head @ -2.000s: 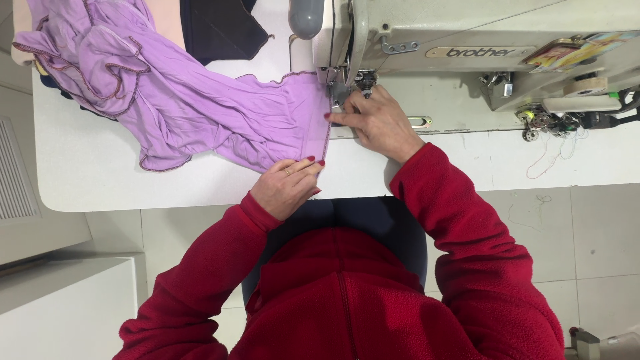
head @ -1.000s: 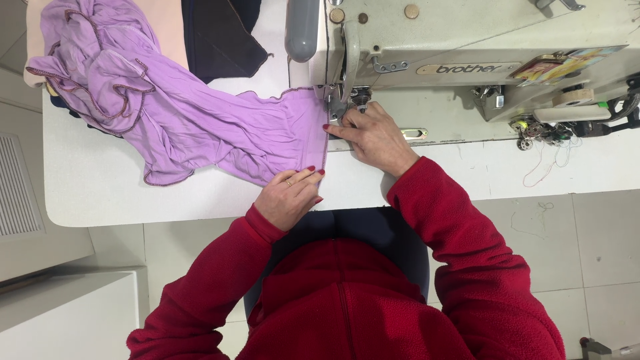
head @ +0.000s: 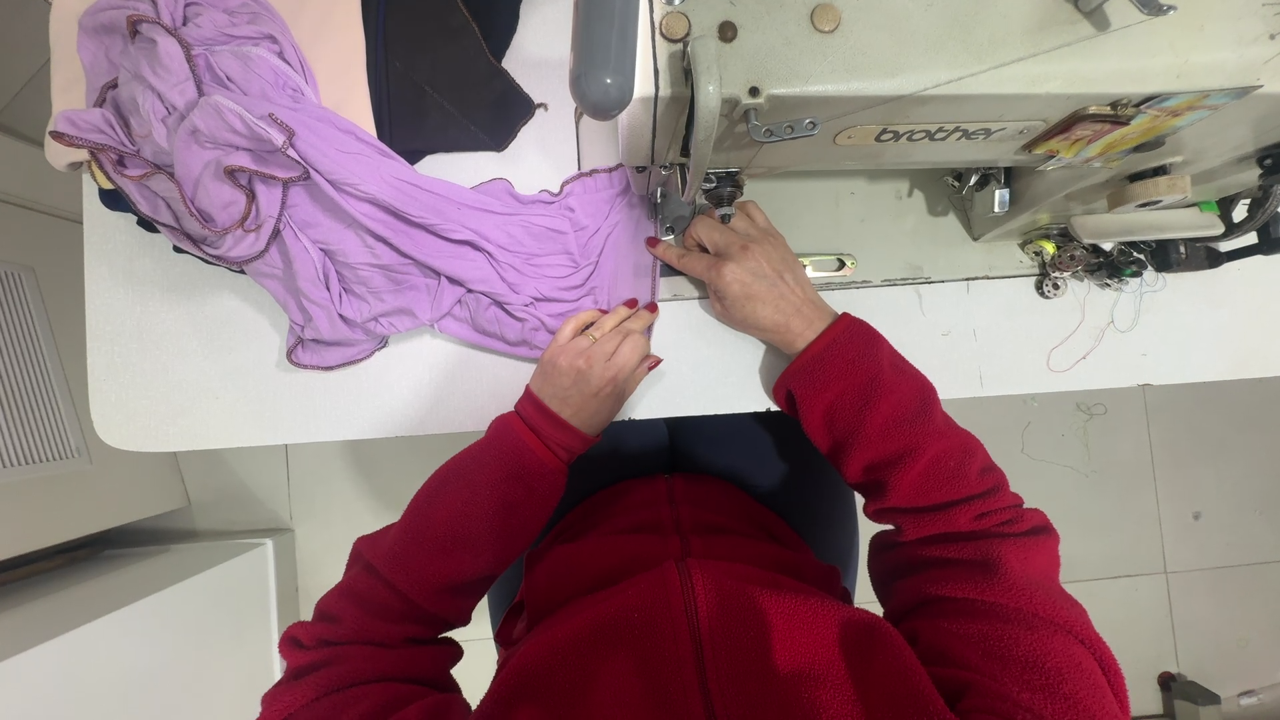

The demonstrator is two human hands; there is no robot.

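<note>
A lilac knit garment (head: 430, 240) with dark overlocked edges lies across the left of the table, its right edge running up to the presser foot of a Brother sewing machine (head: 900, 80). My left hand (head: 600, 360) holds that edge near the table's front, thumb beneath and fingers on top. Beside the presser foot, my right hand (head: 750, 265) rests on the machine bed with its index fingertip on the cloth's edge and the other fingers curled. The needle tip is hidden among the metal parts.
Dark fabric pieces (head: 440, 80) and a pale pink fabric (head: 335, 60) lie behind the garment. Bobbins with loose threads (head: 1075, 262) are at the machine's right. The white table (head: 200, 400) ends just before my torso. A white cabinet (head: 150, 620) stands at lower left.
The lilac cloth's right edge has shifted slightly toward the back relative to the machine, with my left hand still on it. The view has moved a little.
</note>
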